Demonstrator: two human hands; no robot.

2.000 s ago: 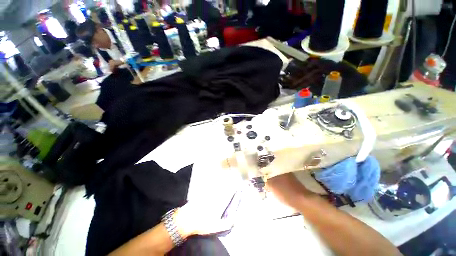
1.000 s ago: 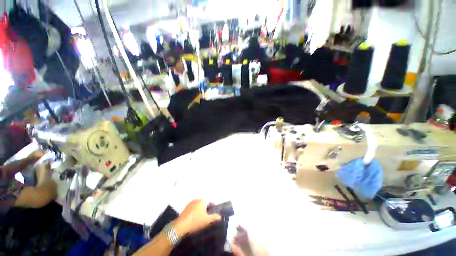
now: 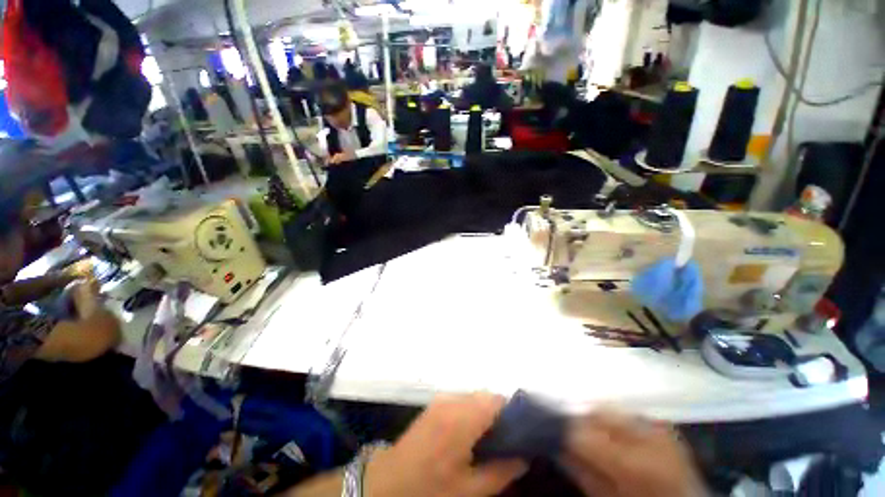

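Observation:
A black garment piece (image 3: 522, 427) is held between my two hands at the bottom centre, at the table's front edge. It looks grey-purple on top, and its lower part is cut off by the picture's edge. My left hand (image 3: 442, 445), with a metal watch band at the wrist, grips its left side. My right hand (image 3: 631, 454) is blurred and grips its right side. The cream sewing machine (image 3: 718, 257) stands beyond my hands to the right. Its needle area is lost in glare.
A black garment pile (image 3: 456, 199) lies behind the machine. A blue cloth (image 3: 671, 288) hangs from the machine arm, near dark slim tools (image 3: 631, 335) and an oval tray (image 3: 747, 351). A blue scrap bin (image 3: 175, 451) is below left. Another person works at a machine (image 3: 218, 248) at left.
The garment piece and both hands have moved right and closer to me, off the white table top. Two seconds ago, the hands were at the needle area. The view has tilted and shifted.

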